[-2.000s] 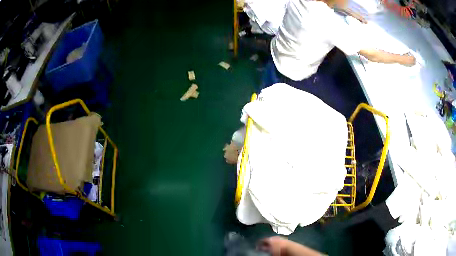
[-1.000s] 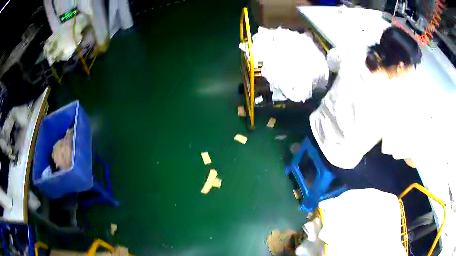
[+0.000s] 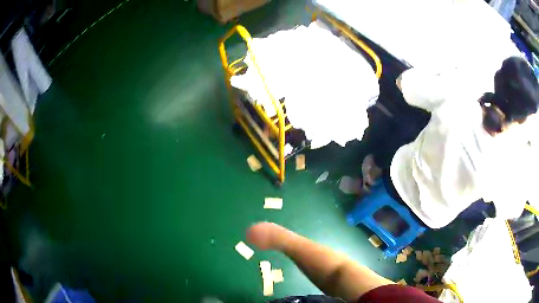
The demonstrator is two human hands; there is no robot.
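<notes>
My right hand (image 3: 266,237) reaches in from the bottom right, over the green floor. It is small and blurred, below a bare forearm and a dark red sleeve. I see no cloth or tool in it, but its fingers cannot be made out. My left hand is out of the picture. Heaped white cloth (image 3: 319,83) lies on a yellow-framed trolley (image 3: 278,142) ahead, beyond my hand and not touched by it. More white cloth (image 3: 490,266) lies at the bottom right, by another yellow rail.
A person in a white top (image 3: 443,165) sits on a blue stool (image 3: 387,219) at the right, beside a long white table (image 3: 378,23). Small tan pieces (image 3: 273,203) lie scattered on the green floor (image 3: 148,207). A cardboard box (image 3: 236,7) stands at the top.
The view has swung forward and then left. The far trolley and seated person appear nearer. The blue crate at the left has left view. My right forearm now shows over the floor.
</notes>
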